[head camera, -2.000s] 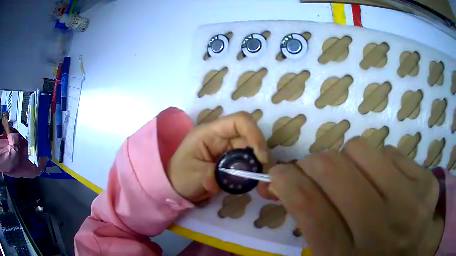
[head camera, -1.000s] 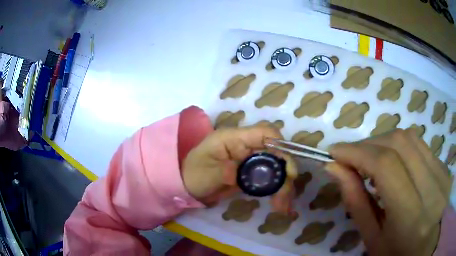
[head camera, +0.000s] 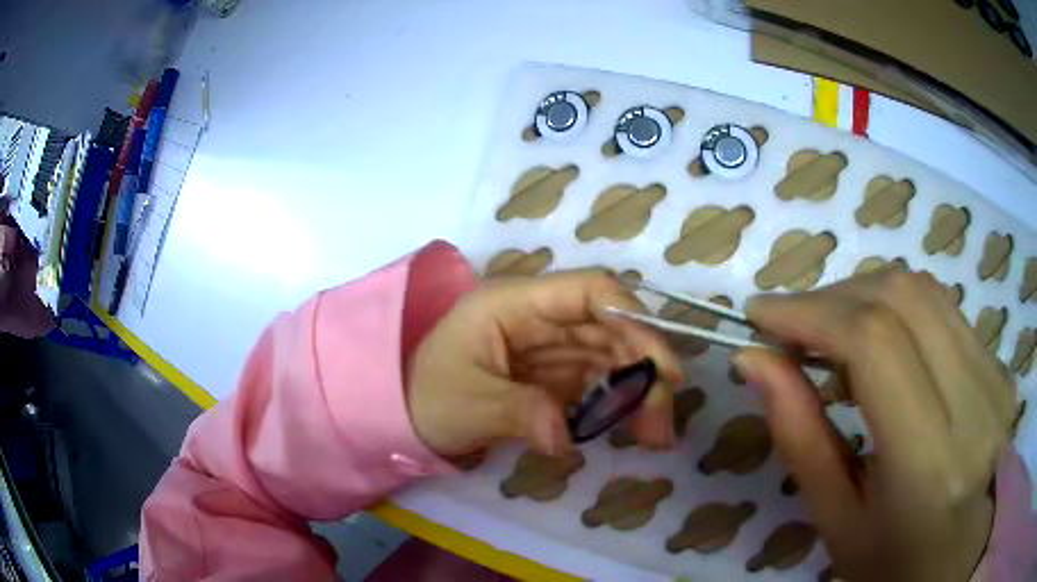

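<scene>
My left hand holds a dark round speaker driver between thumb and fingers; the disc is tilted nearly edge-on and blurred. My right hand holds silver tweezers, their tips apart and pointing at the fingers of my left hand, above the driver. Both hands are over the white foam tray, which has rows of brown-based cutouts. Three drivers sit back side up in its far row, at the left end: one at the corner, one beside it and a third.
Pens and a clear ruler-like strip lie at the left edge of the white table. A brown cardboard sheet with dark discs is at the far right, behind a clear plastic rim. Yellow and red tape strips mark the table. Part of another person's sleeve shows at far left.
The driver in my left hand has turned from facing the camera to nearly edge-on. The tweezers have moved off its face, and their tips have spread apart.
</scene>
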